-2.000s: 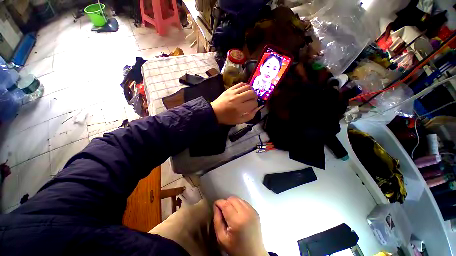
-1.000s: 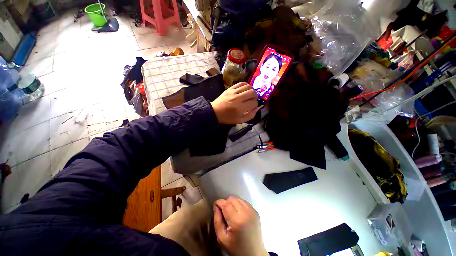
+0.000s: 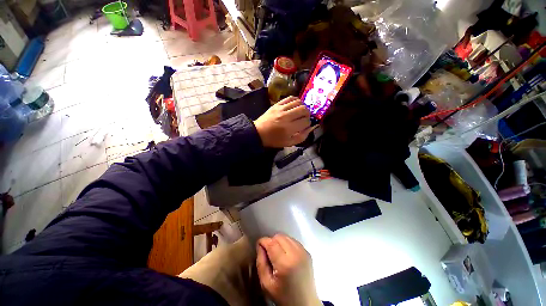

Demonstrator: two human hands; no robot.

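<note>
The smartphone (image 3: pixel 325 87) stands tilted against the dark cloth pile (image 3: pixel 368 134), its bright screen showing a face on red. My left hand (image 3: pixel 286 122) has its fingers curled on the phone's lower left end; the thumb is hidden. My right hand (image 3: pixel 287 269) is curled shut above my lap at the table's near edge, with nothing visible in it. A black cut piece (image 3: pixel 348 214) lies singly on the white table (image 3: pixel 287 224). Another black piece (image 3: pixel 395 288) lies near the bottom edge. Small snips with a red-orange part (image 3: pixel 320 174) lie by the pile.
A red-lidded jar (image 3: pixel 281 80) stands beside the phone. Dark folded pieces (image 3: pixel 245 104) lie on the checked cover (image 3: pixel 191 89). Patterned cloth (image 3: pixel 458 197) fills the right trough, near a clear box (image 3: pixel 464 266). A wooden stool (image 3: pixel 172 242) is by my leg. Crumpled plastic (image 3: pixel 410 45) lies behind.
The picture on the phone's screen has changed. The view has shifted very slightly. Both hands hold the same positions.
</note>
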